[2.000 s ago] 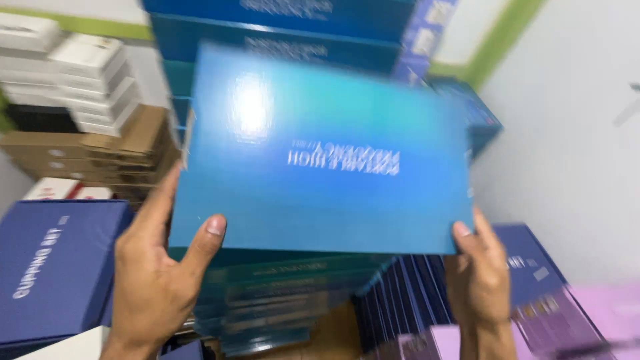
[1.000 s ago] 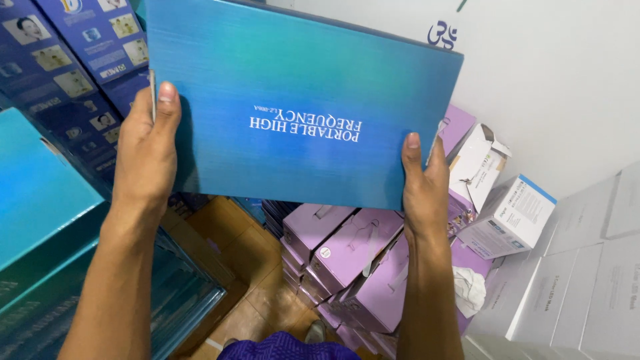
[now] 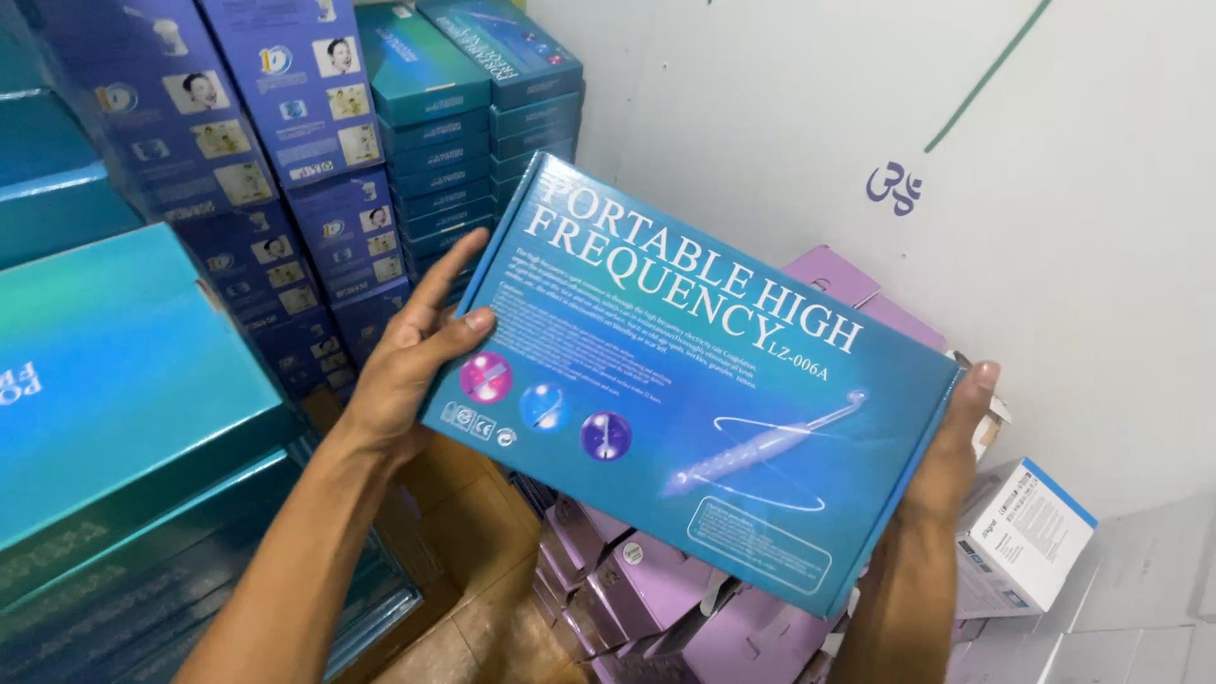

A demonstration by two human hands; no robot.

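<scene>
A flat blue-green cardboard box (image 3: pixel 655 380) for a portable high frequency device is held up in mid-air, tilted down to the right. Its printed face, with a wand picture and round pictures, is toward me. My left hand (image 3: pixel 408 361) grips the left end, thumb on the front edge. At the right end, my right hand (image 3: pixel 940 456) grips the side with its thumb near the upper corner; its other fingers are mostly hidden. The box covers part of the purple boxes beneath it.
Large teal boxes (image 3: pixel 123 361) are stacked at left. Behind them stand purple-blue picture boxes (image 3: pixel 285 95) and stacks of similar blue-green boxes (image 3: pixel 432 85). Purple boxes (image 3: pixel 655 589) lie below, a white box (image 3: pixel 1026 541) at right, beside a white wall (image 3: pixel 760 114).
The held box has been turned over: a plainer face with little print showed earlier, and now the face with pictures does. Both hands still hold its ends. The view has swung across the room.
</scene>
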